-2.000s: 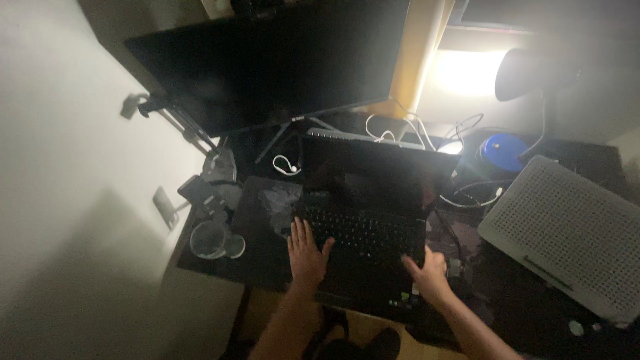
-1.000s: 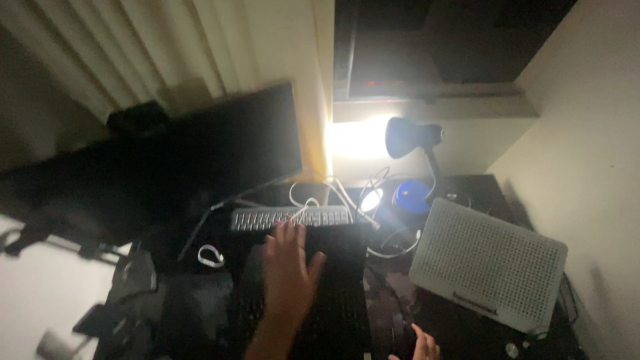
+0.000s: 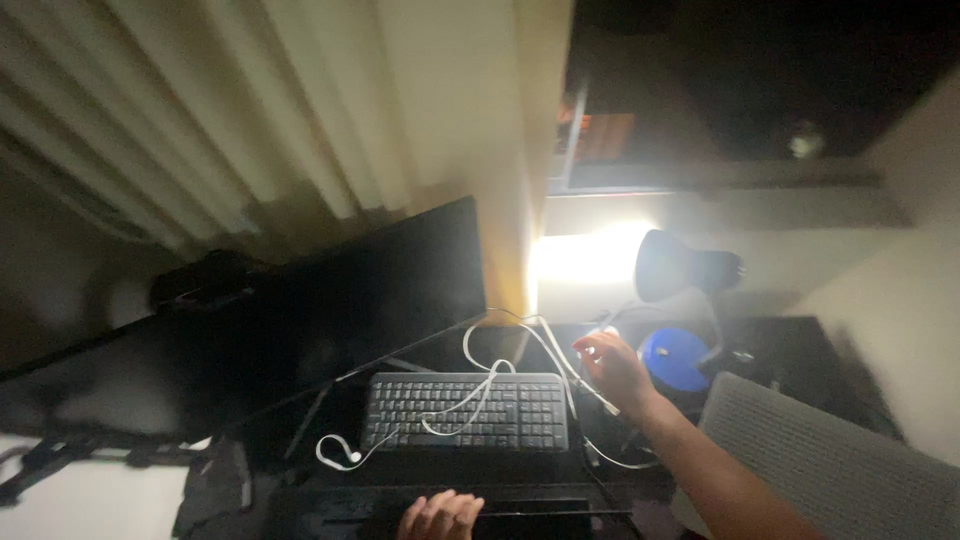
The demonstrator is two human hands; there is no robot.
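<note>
My right hand (image 3: 616, 373) reaches over the back of the desk, beside the blue round base (image 3: 675, 358) of the desk lamp (image 3: 679, 262). Its fingers are bent near a small white object and white cables (image 3: 551, 345); whether it grips anything is unclear. My left hand (image 3: 441, 515) rests at the bottom edge of the view, fingers together, on or by the edge of the dark laptop (image 3: 532, 506). A grey keyboard (image 3: 465, 412) lies behind the laptop with a white cable across it.
A large dark monitor (image 3: 337, 322) stands at the left, with a mounting arm (image 3: 97, 454) below it. At the right lies a grey perforated panel (image 3: 817, 457). The lit lamp shines toward the curtain (image 3: 315, 105). Dark cables run beside the keyboard.
My right hand has moved from the laptop's right side to the back of the desk by the lamp. The left hand has left the laptop's keys. The laptop's lid looks lowered. The view has swung.
</note>
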